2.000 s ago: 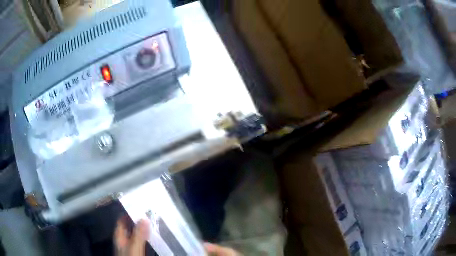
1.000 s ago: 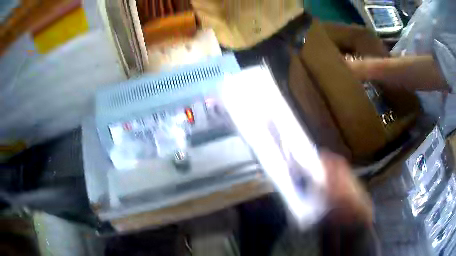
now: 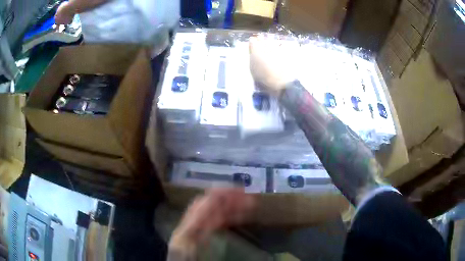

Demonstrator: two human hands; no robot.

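My right hand (image 3: 267, 63) reaches over the master carton (image 3: 255, 206), its fingers at the far end of a white smartwatch box (image 3: 261, 114). This box is blurred at its near end and sticks out a little past the boxes beside it. Glare hides the fingertips. Rows of similar white boxes (image 3: 220, 99) with dark watch pictures fill the carton, with clear crinkled film around them. My left hand (image 3: 216, 216) is blurred and empty in front of the carton's near wall.
A smaller open carton (image 3: 86, 135) with dark items stands to the left. The heat sealer (image 3: 35, 232) is at the lower left, cut off by the edge. Another person's hand (image 3: 74, 11) shows at the upper left. Brown cardboard (image 3: 428, 97) stands at the right.
The view has swung from the sealer to the master carton. The right hand and the white box have moved from over the sealer to the top of the packed boxes. The left hand has come into view.
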